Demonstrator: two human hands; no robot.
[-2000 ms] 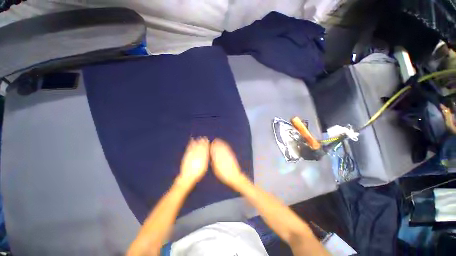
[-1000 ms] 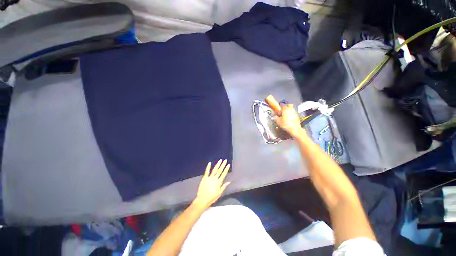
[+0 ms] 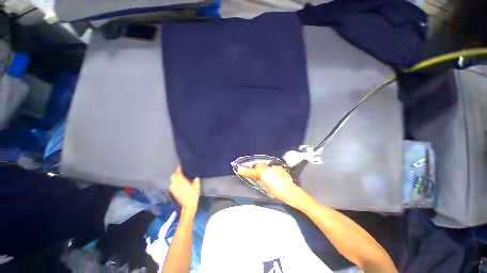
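A dark navy skirt (image 3: 235, 80) lies flat on the grey padded table (image 3: 120, 106), with a short slit or seam line near its middle. My right hand (image 3: 272, 178) is closed on the orange handle of the steam iron (image 3: 251, 161). The iron's pointed soleplate faces left and sits at the skirt's near edge, partly over the grey table. My left hand (image 3: 185, 191) is at the skirt's near left corner, thumb and fingers apart. Whether it pinches the cloth there is not clear.
A crumpled navy heap (image 3: 374, 26) lies at the far right. The yellow and black hose (image 3: 368, 96) runs from the iron to the upper right. A phone (image 3: 140, 32) lies at the far left below the sleeve board (image 3: 107, 10). A pale-blue patch (image 3: 418, 173) is at the table's right edge.
My right hand has brought the iron from the table at the right to the skirt's near edge. My left hand has moved from the near right corner to the near left corner.
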